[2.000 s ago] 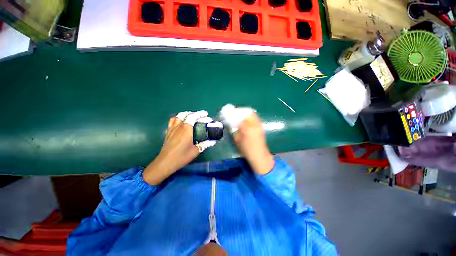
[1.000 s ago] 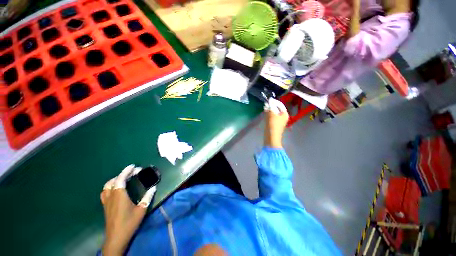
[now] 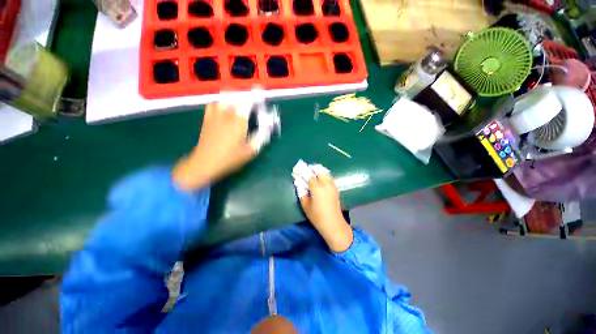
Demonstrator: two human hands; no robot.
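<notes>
My left hand (image 3: 222, 140), with white finger cots, is blurred and raised over the green mat just in front of the red tray (image 3: 251, 86). It holds a watch body (image 3: 266, 124), blurred, dark with a light edge. The tray has rows of pockets with black watches; one pocket in its front row, second from the right, has no watch. My right hand (image 3: 320, 194) is near the bench's front edge, with its fingers on a crumpled white cloth (image 3: 302, 177).
Thin wooden sticks (image 3: 351, 107) lie right of centre, with one stick (image 3: 340, 151) nearer me. A white pouch (image 3: 412, 127), a bottle (image 3: 421, 70), a coloured box (image 3: 498, 147), a green fan (image 3: 493, 62) and a white fan (image 3: 555, 121) stand at the right.
My right hand has come back from the dark box at the right onto the cloth. My left hand has moved forward with the watch toward the tray. The view has swung back left.
</notes>
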